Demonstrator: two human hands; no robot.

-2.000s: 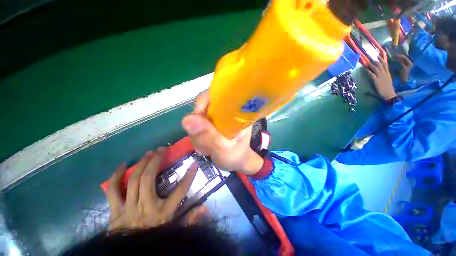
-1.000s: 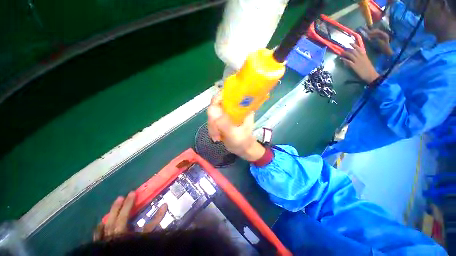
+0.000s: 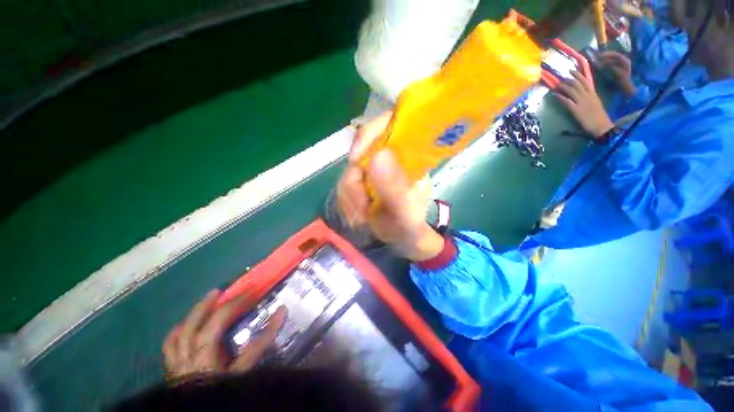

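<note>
My right hand grips the yellow electric screwdriver, which is tilted with its thick end up to the right. Its tip is hidden behind the hand, over the dark round screw dish, mostly covered. The open tablet lies in a red frame below, with bright silvery parts showing. My left hand rests on the frame's left edge, its fingers spread partly over the tablet. Something dark and blurred at the bottom hides part of the frame and hand. Screws are too small to make out.
A white wrapped post stands behind the screwdriver. A pale rail runs along the bench. Loose metal-and-black parts lie to the right. Another worker in blue has a hand at another red frame.
The screwdriver went from above the tablet to over the screw dish, then tilted further right and looks larger. The left hand drew back from the tablet's middle to its left edge.
</note>
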